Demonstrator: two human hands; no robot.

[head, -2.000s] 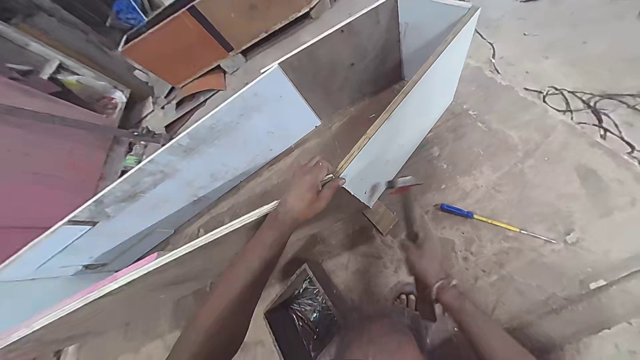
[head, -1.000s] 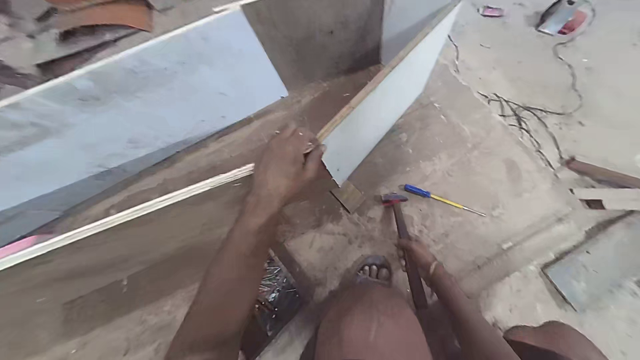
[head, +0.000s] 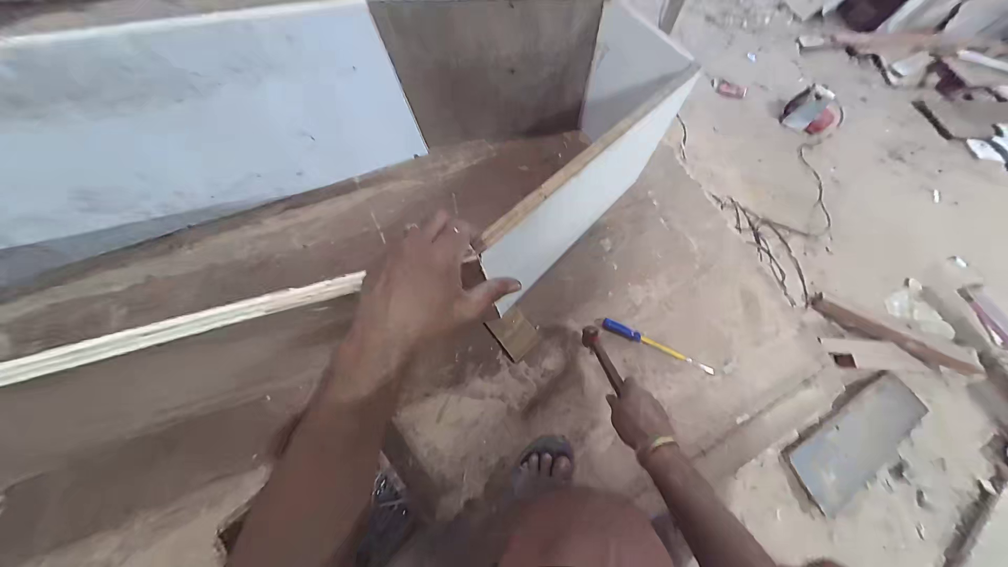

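Note:
My left hand (head: 429, 287) rests at the corner where the white-faced panel (head: 575, 205) meets the long plywood panel (head: 197, 323); its thumb is spread and lies by the white face. What its fingers touch at the edge is partly hidden. My right hand (head: 639, 413) grips the handle of a hammer (head: 602, 358), held low over the floor to the right of the corner. A small wood block (head: 516, 335) sits under the panel's near end. Just right of the hammer head lies a screwdriver (head: 657, 344) with a blue and yellow handle.
Across the frame stands another light blue panel (head: 197, 118), joined to a brown board (head: 488, 71). A box of nails (head: 390, 504) is partly hidden by my left arm. Thin cable (head: 768, 236), wood offcuts (head: 890, 331) and a flat board piece (head: 858, 445) lie at right.
The hammer has come down and away from the panel corner, where it was two seconds ago. My left hand's thumb and fingers have spread. The view has shifted right.

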